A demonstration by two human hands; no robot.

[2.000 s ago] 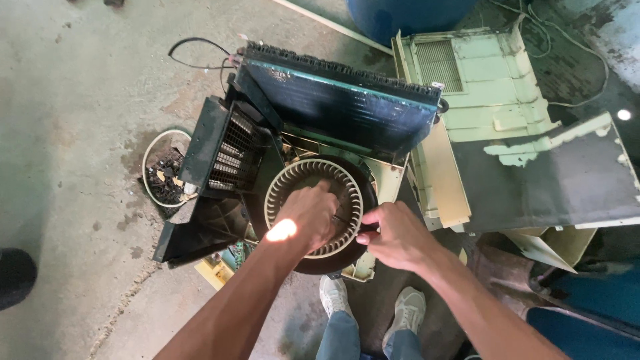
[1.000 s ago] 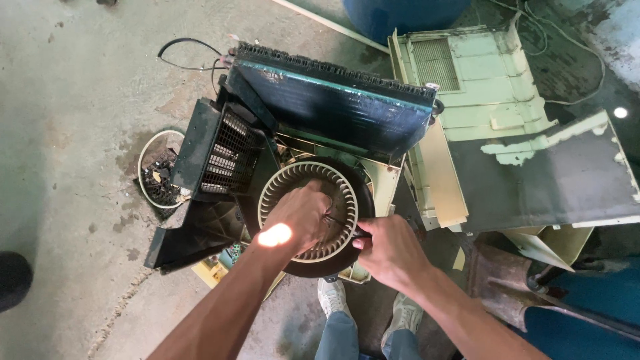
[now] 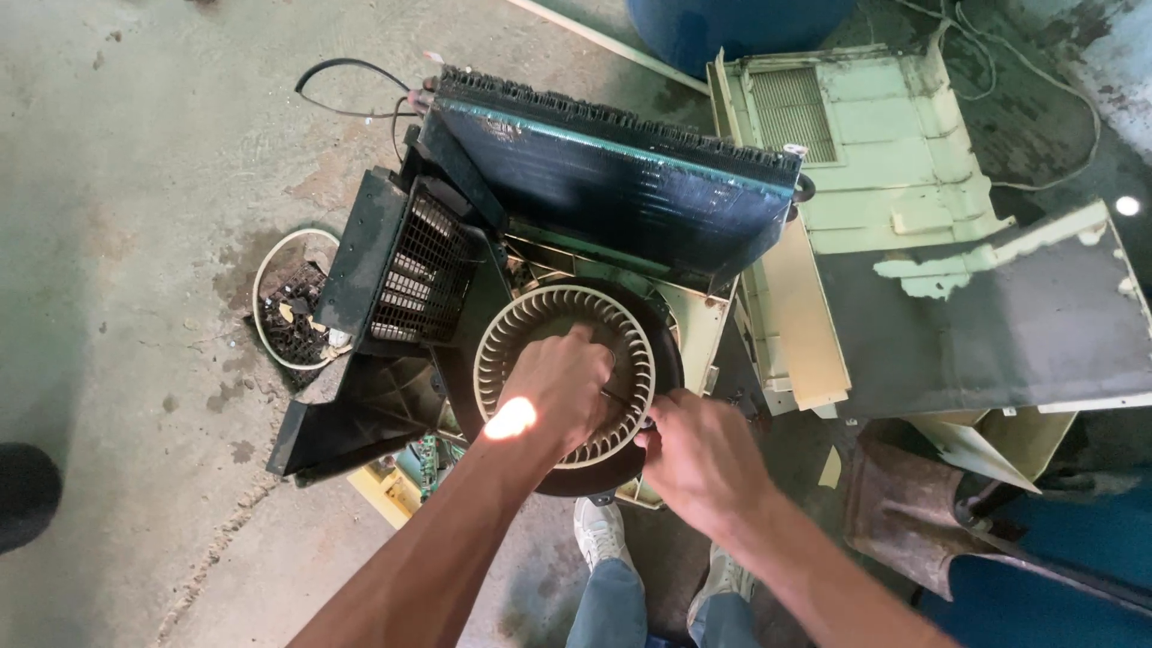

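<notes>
A pale centrifugal blower wheel sits on a round dark housing within an opened air-conditioner unit. Inside the wheel is my left hand, its fingers bent near the hub; a thin dark rod shows beside it, and its fingertips are partly hidden. My right hand pinches at the wheel's lower right rim, where a small dark piece shows between thumb and finger; whether it grips the rim or that piece is unclear. Behind the wheel leans a finned heat-exchanger coil, with a black grille to its left.
A round container of dark debris stands left of the grille. Cream plastic casing panels and a grey panel lie at right. A rusty shovel blade is below them. A green circuit board shows near my left forearm. Blue drum at top.
My left hand stays inside the wheel and my right hand stays at its lower right rim. Only small shifts of the hands show.
</notes>
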